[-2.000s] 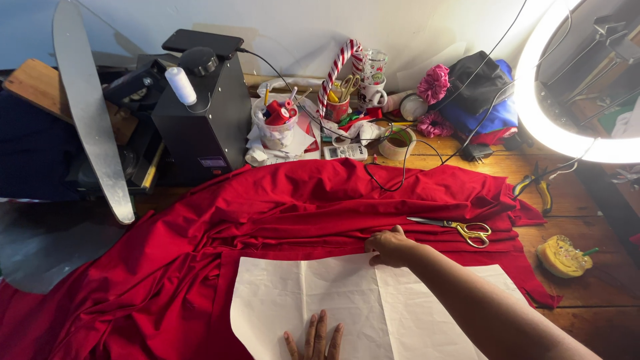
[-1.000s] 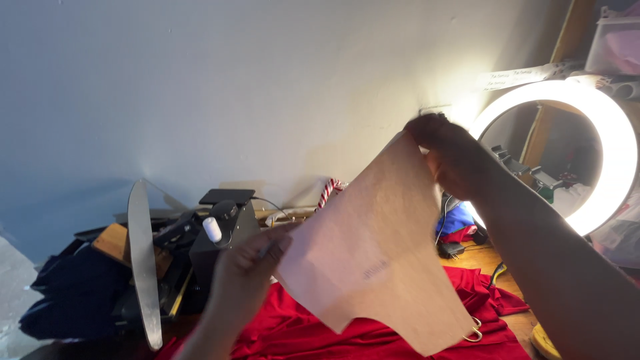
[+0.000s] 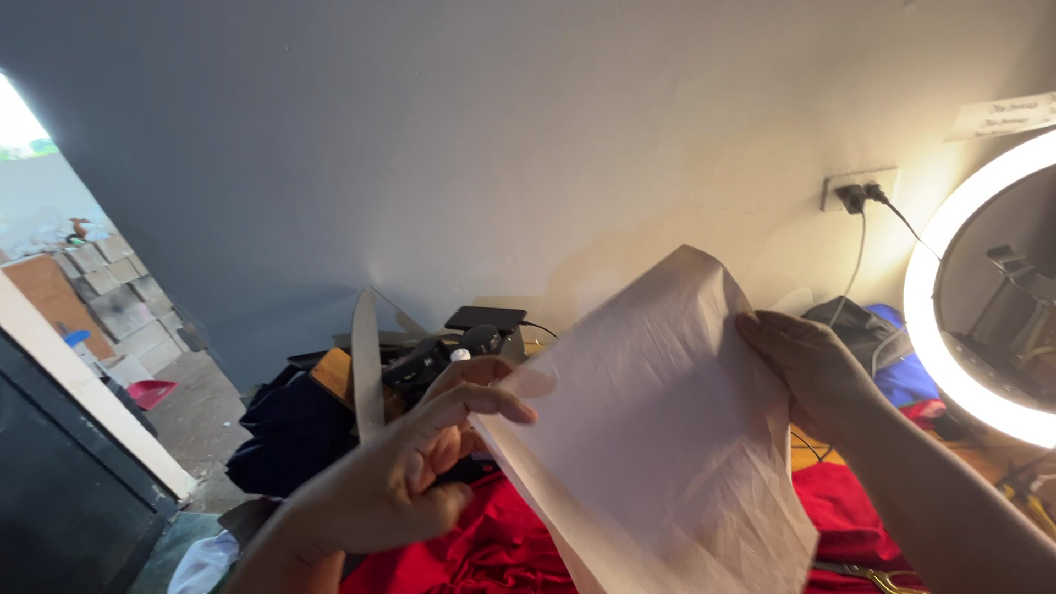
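A large sheet of pale paper point(image 3: 652, 429), creased and partly curled, is held up in front of me. My right hand point(image 3: 796, 363) grips its upper right edge between thumb and fingers. At the sheet's left edge is my left hand point(image 3: 429, 454), its fingers spread around the edge, one fingertip showing dimly through the paper; how firmly it holds is unclear. Below lies bunched red fabric point(image 3: 487, 544), partly hidden by the sheet. Gold-handled scissors point(image 3: 879, 575) rest on the fabric at the lower right, half cut off by the frame.
A lit ring light point(image 3: 924, 305) stands at the right, near a wall socket point(image 3: 862, 188) with plugs. Behind my left hand are a phone point(image 3: 487, 318), a long ruler-like blade point(image 3: 366, 363) and dark cloth point(image 3: 289, 437). A doorway opens at the far left.
The paper lay flat on the red fabric two seconds ago; now both hands have it raised. Since one second ago it has been turned and curled. The view has tilted up towards the wall.
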